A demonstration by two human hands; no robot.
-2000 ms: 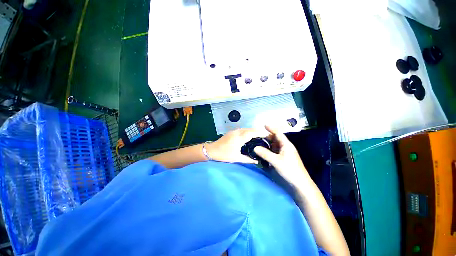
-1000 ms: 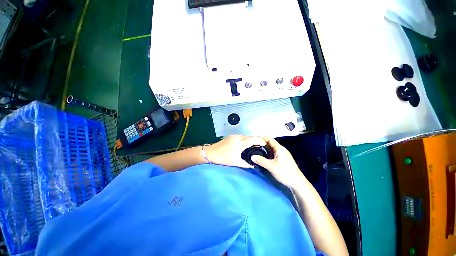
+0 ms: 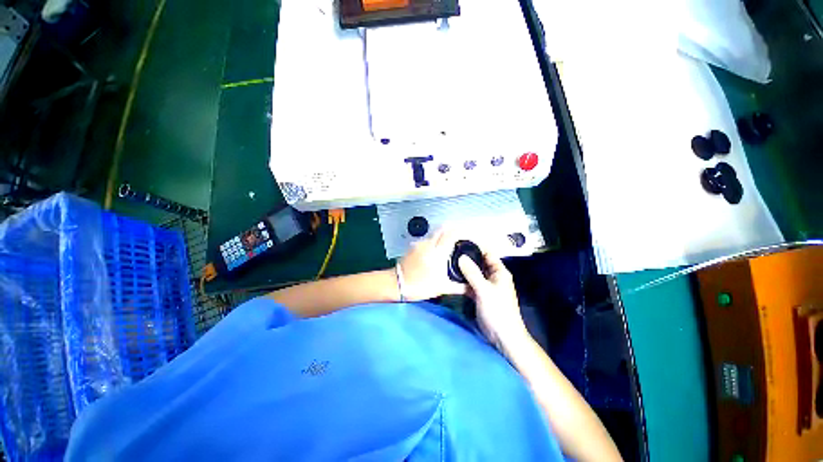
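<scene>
A round black housing (image 3: 465, 260) is held between my two bare hands, in front of the white bench machine (image 3: 469, 99). My left hand (image 3: 424, 269) holds its left side. My right hand (image 3: 492, 287) holds its right side, with the thumb on its face. Some fingertips are hidden by the part. The grey-white plate (image 3: 394, 242) lies just beyond my hands, with a round black spot at its left and a smaller dark spot at its right.
The blue crate (image 3: 149, 298) with a clear liner stands at left, beside a black keypad unit (image 3: 257, 244). The machine has a red button (image 3: 528, 161). Several black discs (image 3: 719, 180) lie on a white sheet (image 3: 650, 180) at right. An orange press fixture (image 3: 767, 361) stands at lower right.
The housing is tilted more upright between my hands, which have shifted slightly. The whole view has turned a little, and the dark plate with an orange block now shows at the top of the machine.
</scene>
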